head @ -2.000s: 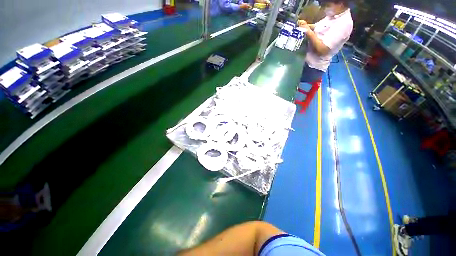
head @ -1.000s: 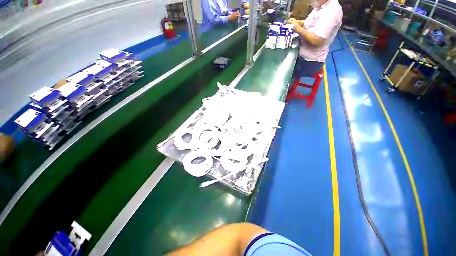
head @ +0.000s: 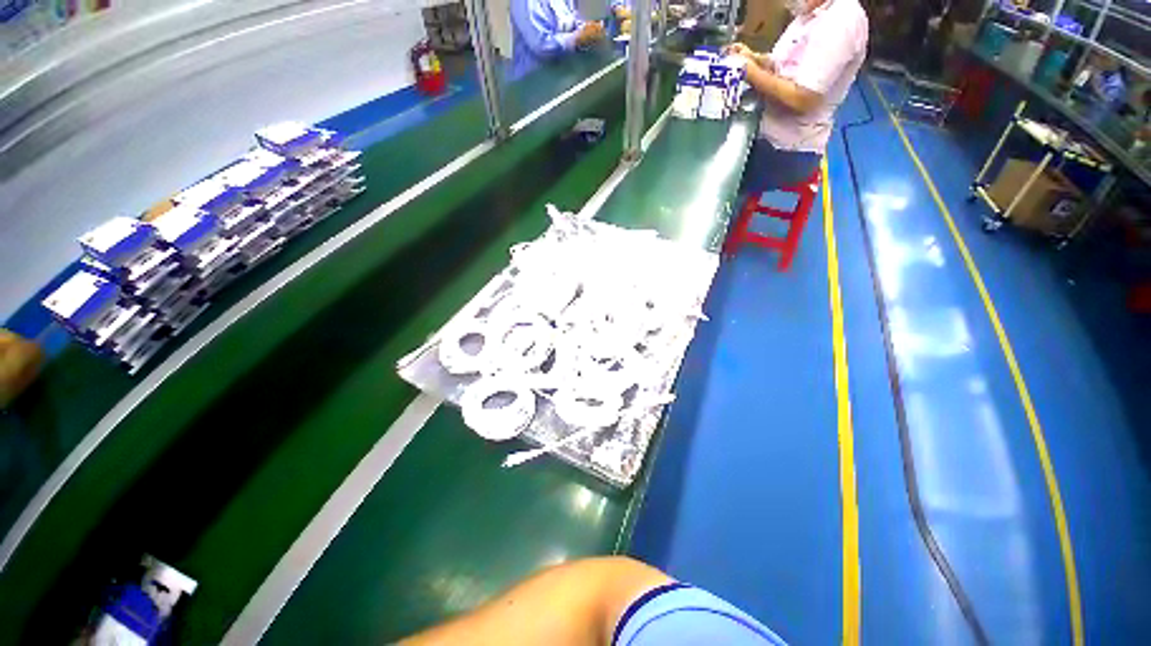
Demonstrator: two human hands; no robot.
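A grey plastic-covered cable tray (head: 423, 369) lies on the green bench in front of me, heaped with white coiled cables (head: 499, 410). Some loose cable ends stick out over its near edge. A blue-and-white retail box (head: 133, 616) with white end flaps open shows at the bottom left, cut off by the picture's edge. My right upper arm and light blue sleeve enter at the bottom, but the hand is out of the picture. My left hand is not seen.
Stacked cartons (head: 202, 227) stand across the conveyor belt (head: 316, 334). A metal rail (head: 341, 499) runs between bench and belt. A person in pink (head: 814, 76) handles cartons at the bench's far end beside a red stool (head: 773, 221). Metal posts rise near the belt.
The view has swung right and steadied. The dark item on the belt has moved farther away. The open box at bottom left came into clear view, then shifted slightly left.
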